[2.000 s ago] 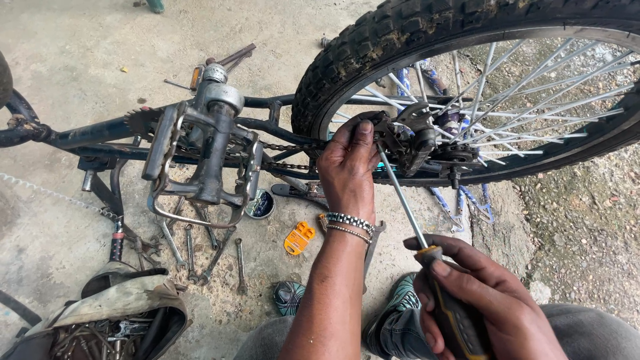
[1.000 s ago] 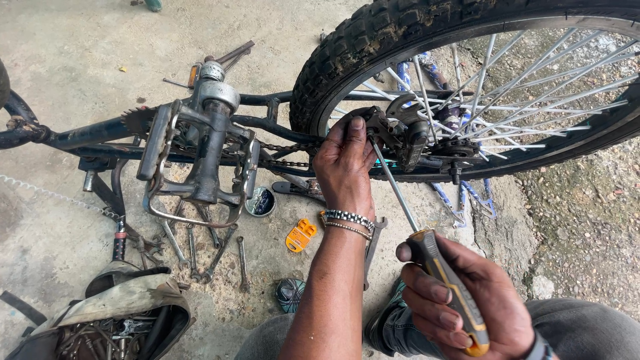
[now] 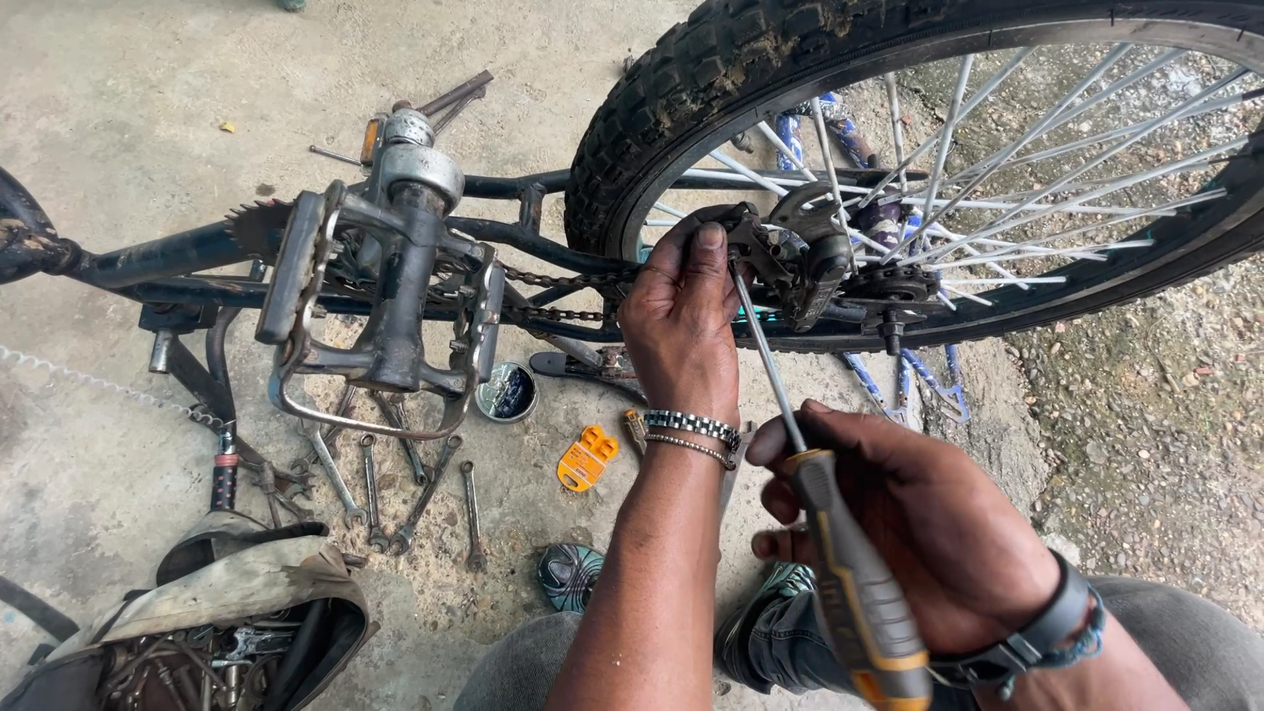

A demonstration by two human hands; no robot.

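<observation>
My left hand (image 3: pixel 686 306) pinches a dark metal part of the rear derailleur (image 3: pixel 805 247), beside the wheel hub. In my right hand (image 3: pixel 918 513) is a screwdriver (image 3: pixel 857 583) with a grey and yellow handle; the fingers are loosely around its upper end. The screwdriver's tip meets the part by my left fingertips; the exact contact is hidden. Behind the derailleur is the spoked rear wheel with its knobby tire (image 3: pixel 671 109). The chain (image 3: pixel 563 296) runs left to the crank, where a pedal (image 3: pixel 390 306) sticks up toward the camera.
Several combination wrenches (image 3: pixel 472 513) lie on the concrete floor, near a small round tin (image 3: pixel 508 392) and an orange plastic card (image 3: pixel 587 459). A fabric bag of tools (image 3: pixel 227 602) lies at the lower left. A blue and white frame (image 3: pixel 879 380) shows beyond the wheel.
My right hand has opened its grip somewhat on the screwdriver handle, with the fingers now nearer the shaft end. My left hand stays at the derailleur.
</observation>
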